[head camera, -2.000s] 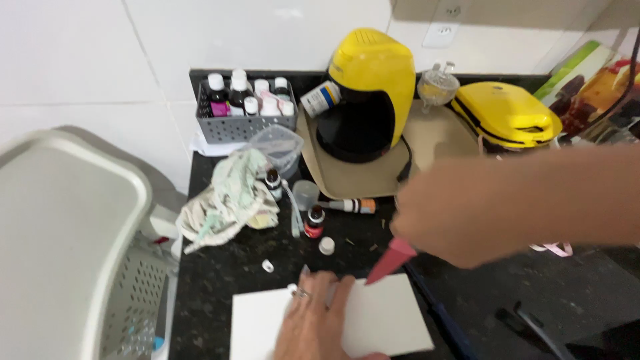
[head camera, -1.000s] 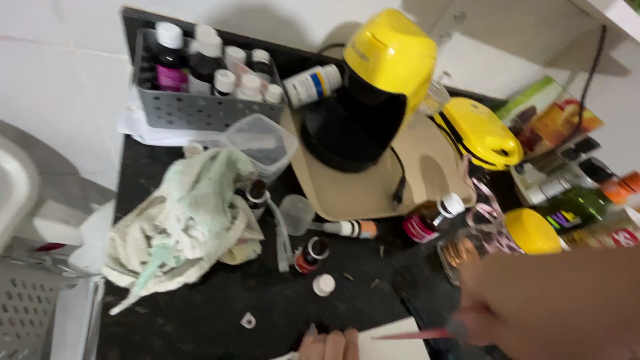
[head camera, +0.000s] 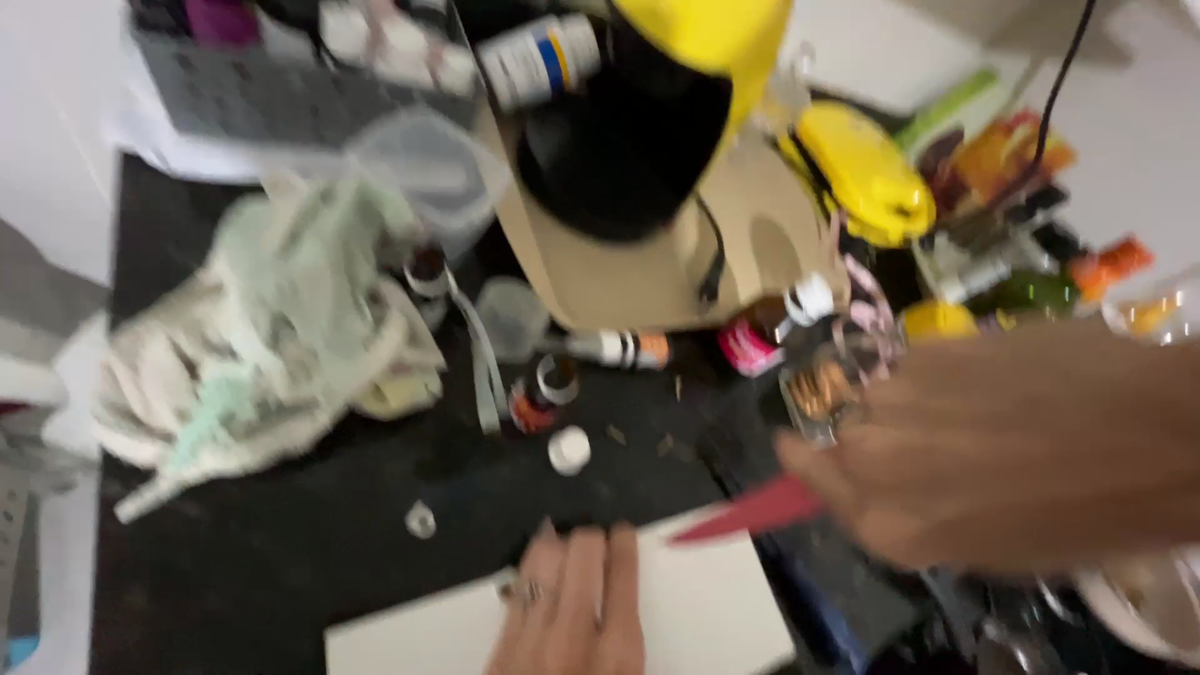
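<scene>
My right hand (head camera: 994, 450), blurred, grips a red pointed tool (head camera: 750, 511), perhaps a knife, whose tip lies over the right part of a white board (head camera: 712, 591). My left hand (head camera: 572, 609) wears a ring and rests on the board, fingers forward; what lies beneath the fingers is hidden. Beyond the board are a white cap (head camera: 569, 451), a small open dark bottle (head camera: 542, 394) with a red label, and a small white piece (head camera: 421, 519) on the black countertop.
A crumpled cloth (head camera: 281, 328) lies at left, near a clear plastic container (head camera: 427, 173) and a grey basket of bottles (head camera: 253, 103). Behind stands a yellow and black coffee maker (head camera: 637, 122) on a beige tray (head camera: 609, 300). A pink-labelled bottle (head camera: 755, 345) and glass jar (head camera: 817, 394) are at right.
The view has shifted and come closer to the counter. My right hand still holds the red tool, and my left hand stays on the white board.
</scene>
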